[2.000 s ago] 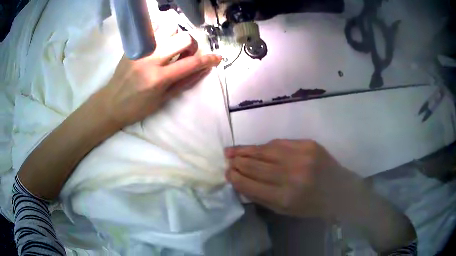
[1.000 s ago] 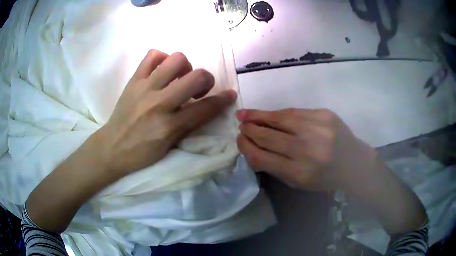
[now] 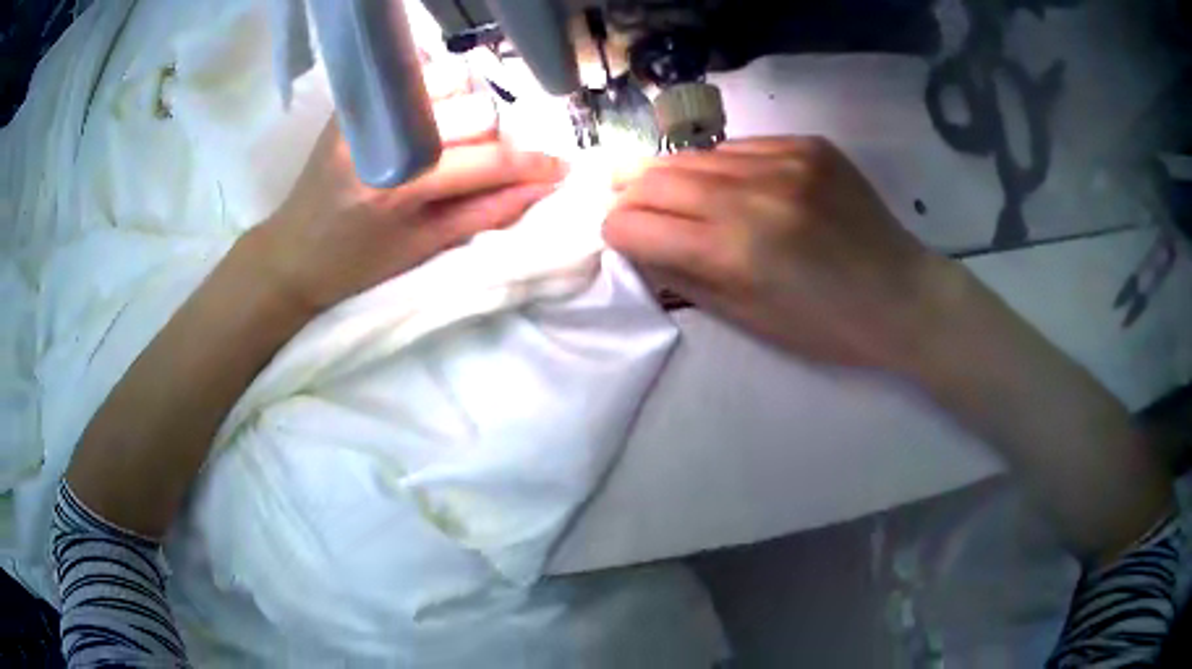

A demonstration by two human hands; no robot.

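A large white to cream garment piece (image 3: 431, 379) lies under both hands and drapes over the front edge of the table. My left hand (image 3: 425, 203) lies on the cloth just left of the presser foot (image 3: 591, 120), partly behind the blue-grey rounded arm (image 3: 373, 92). My right hand (image 3: 771, 235) grips the cloth's right edge with thumb and fingers, just in front of the presser foot. The cloth at the needle is washed out by the bright lamp. Whether my left fingers pinch the cloth or only press it is unclear.
Black shears (image 3: 1000, 118) lie on the machine bed at upper right. Small snips (image 3: 1146, 281) lie at the far right. The pale table (image 3: 784, 431) ends in a curved front edge. More cream cloth (image 3: 105, 301) is heaped at left. Translucent crumpled material shows lower right.
Both hands have moved up to the presser foot with the cloth's edge. The machine head and blue-grey arm, mostly out of view one second ago, show again.
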